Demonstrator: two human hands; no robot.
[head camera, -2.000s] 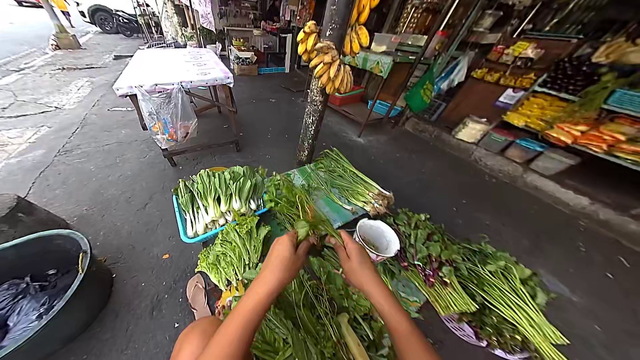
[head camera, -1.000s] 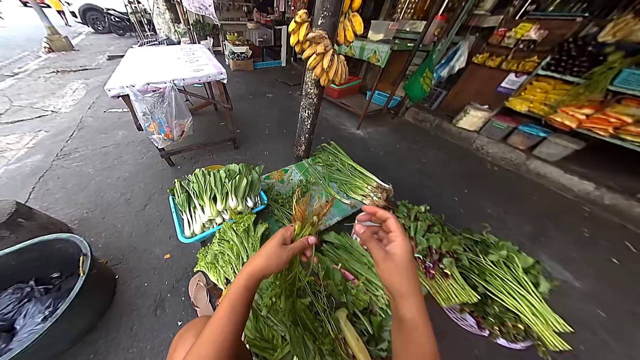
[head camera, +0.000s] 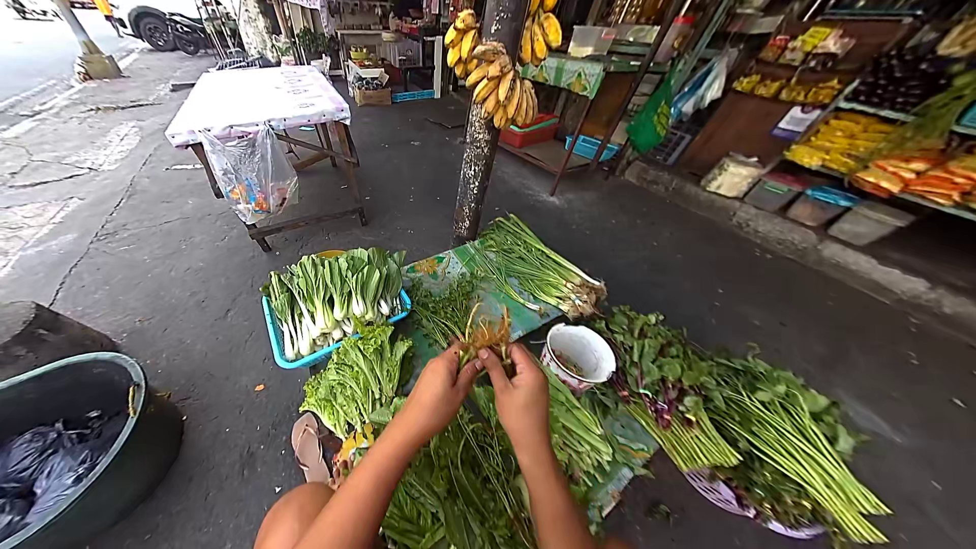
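Observation:
My left hand (head camera: 441, 385) holds a bunch of rooted leafy greens, its brown roots (head camera: 488, 333) pointing away from me. Against those roots the fingers of my right hand (head camera: 520, 385) are pinched, close beside the left thumb. Just right of them stands a white bowl (head camera: 581, 355) with small bits inside. Loose greens (head camera: 465, 473) lie under my forearms. Beyond my hands, spring onions (head camera: 541, 267) with roots rest on a green patterned sheet (head camera: 526, 322). Leaf lettuce (head camera: 358, 381) and a blue tray (head camera: 278, 343) of pak choi (head camera: 335, 293) are at the left.
A dark tub (head camera: 141, 427) with black plastic bags stands at the lower left. A metal post (head camera: 476, 175) with hanging bananas (head camera: 499, 84) rises beyond the sheet. A cloth-covered table (head camera: 259, 103) is at the upper left. Long-stemmed greens (head camera: 793, 435) lie over a purple basket (head camera: 717, 492) at right.
The right hand, apart from the left one second ago, has come back beside it at the roots. The white bowl, hidden behind the right hand then, shows again.

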